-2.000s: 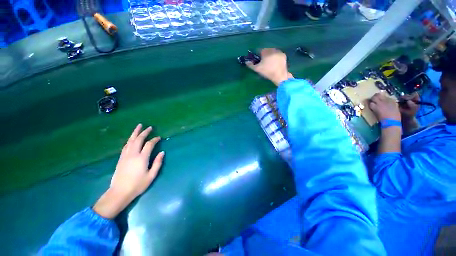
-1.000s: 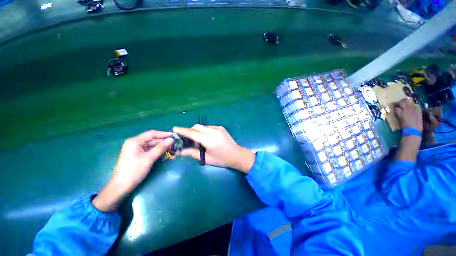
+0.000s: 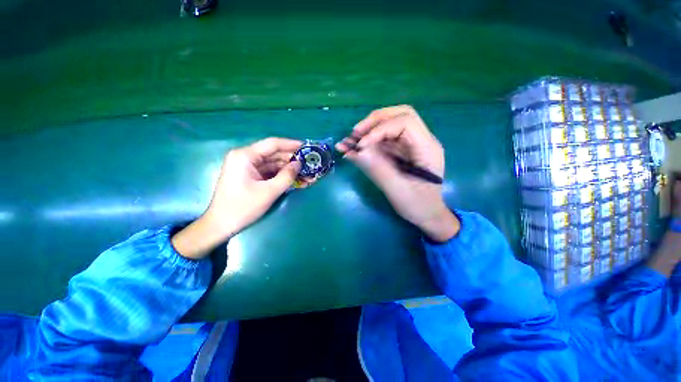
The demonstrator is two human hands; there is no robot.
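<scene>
A round black watch case assembly (image 3: 314, 160) with a pale ring at its centre is held over the green bench. My left hand (image 3: 257, 179) grips it by its left edge between thumb and fingers. A small yellow tab (image 3: 301, 183) shows at its lower edge, and a clear bluish flap (image 3: 322, 142) at its upper edge. My right hand (image 3: 399, 160) holds slim black tweezers (image 3: 420, 173), just right of the case. The tweezers' tips are blurred near my fingertips, so I cannot tell whether they touch the case.
A tall stack of clear blister trays (image 3: 582, 186) with white and yellow pieces stands at right. A dark round unit (image 3: 199, 6) lies on the belt at upper left, another dark piece (image 3: 619, 24) at upper right. Another person's arm (image 3: 667, 250) shows at the right edge.
Two seconds ago my right hand was at a dark unit on the belt and my left hand was empty. Now my left hand holds the case, and the tweezers are turned towards it. The view has shifted.
</scene>
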